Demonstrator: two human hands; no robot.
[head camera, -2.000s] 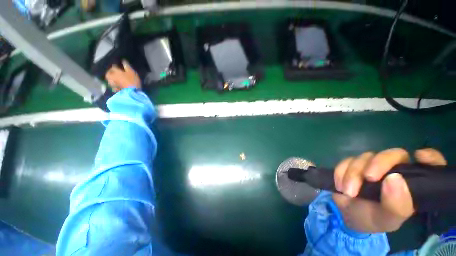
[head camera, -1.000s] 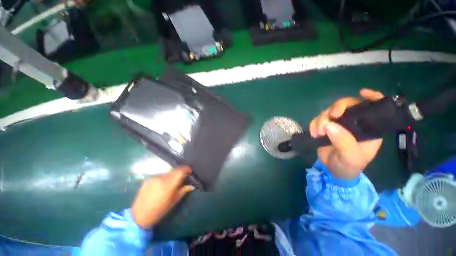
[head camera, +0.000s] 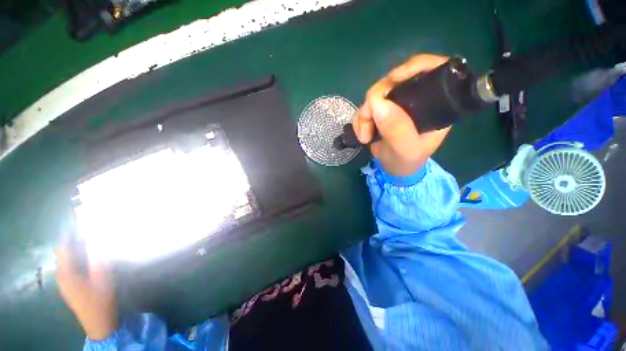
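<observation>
A flat device (head camera: 165, 199) lies in a black tray (head camera: 274, 158) on the green bench, left of centre. Its surface glares white, so its parts are mostly hidden. My left hand (head camera: 86, 284) is blurred at the tray's lower left corner; whether it grips the tray cannot be told. My right hand (head camera: 405, 127) holds a thick black electric screwdriver (head camera: 439, 96). The screwdriver's dark tip is over the round silver screw dish (head camera: 322, 127), right of the tray. Screws are too small to make out.
A pale green desk fan (head camera: 564, 182) stands at the right bench edge. A small black block on a cord (head camera: 511, 110) lies behind the screwdriver. The conveyor's worn white edge (head camera: 171, 55) curves across the upper left, with part of another black tray (head camera: 86, 20) beyond. Blue items are at lower right.
The tray with the device has turned and now lies squarer beside the dish. My left hand has moved to its lower left corner. The screwdriver is still at the dish. The view has shifted.
</observation>
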